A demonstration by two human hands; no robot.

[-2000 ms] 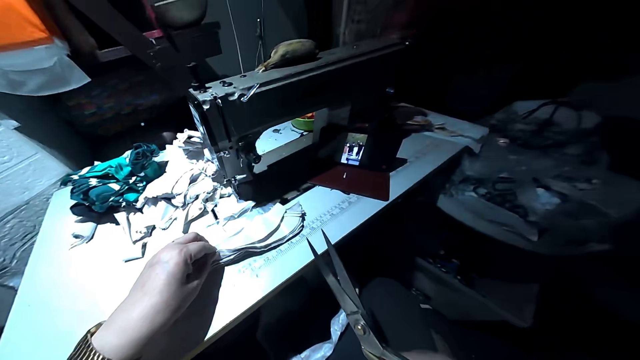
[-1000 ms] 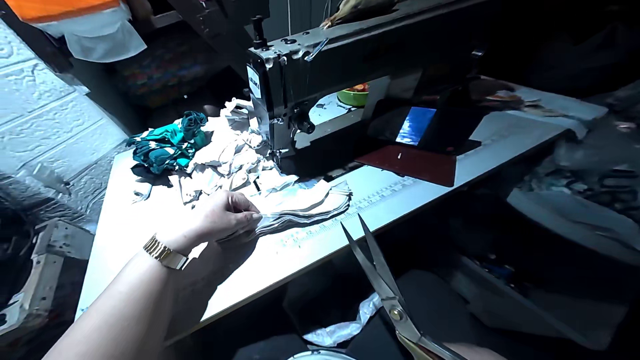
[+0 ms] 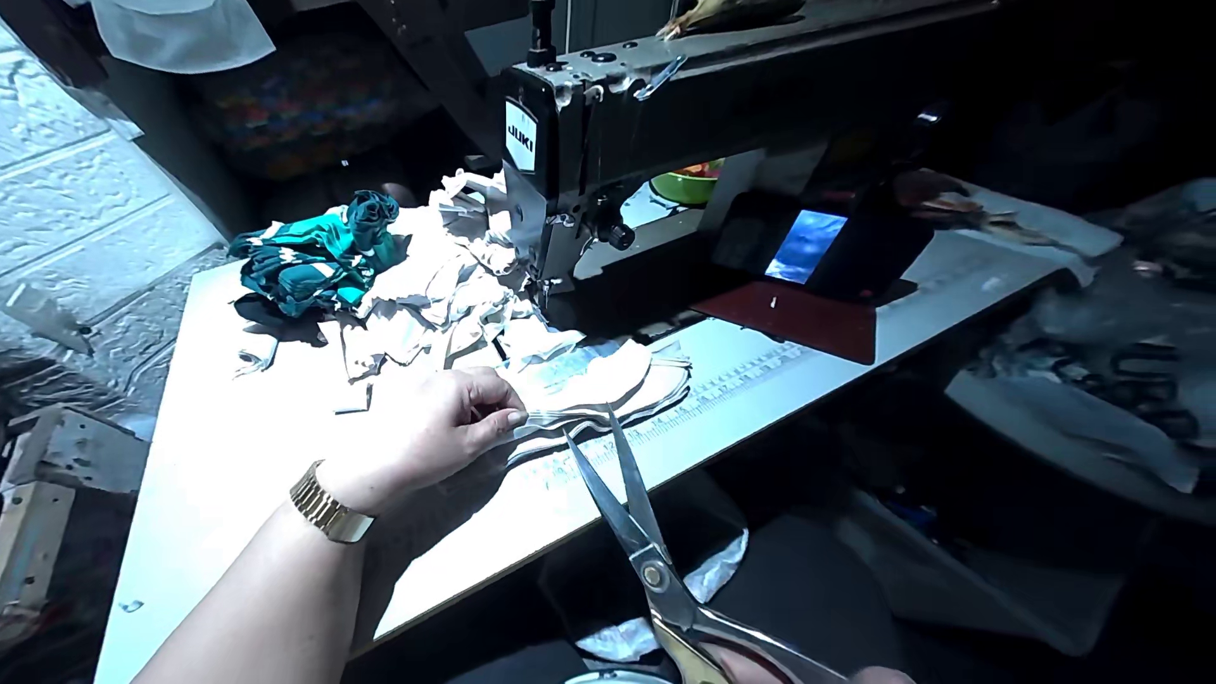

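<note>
My left hand [image 3: 451, 423], with a gold watch [image 3: 328, 503] on the wrist, pinches the left end of a stack of white fabric pieces [image 3: 608, 380] on the white sewing table. At the bottom edge my right hand [image 3: 750, 665], partly cut off, holds large metal scissors [image 3: 654, 575] by their handles. The blades are spread, and their tips point at the near edge of the stack. Behind the stack stands a black Juki sewing machine [image 3: 608, 133], its needle area beside the fabric.
White scraps [image 3: 437, 275] and a bundled green cloth [image 3: 318, 252] lie left of the machine. A lit phone [image 3: 806, 247] in a dark red case [image 3: 798, 318] stands under its arm, with a green bowl [image 3: 684, 185] behind. The table's front edge [image 3: 532, 556] runs diagonally below the hands.
The scissors have moved nearer to the fabric stack. My left hand still pinches the stack's end. The view has shifted left and down.
</note>
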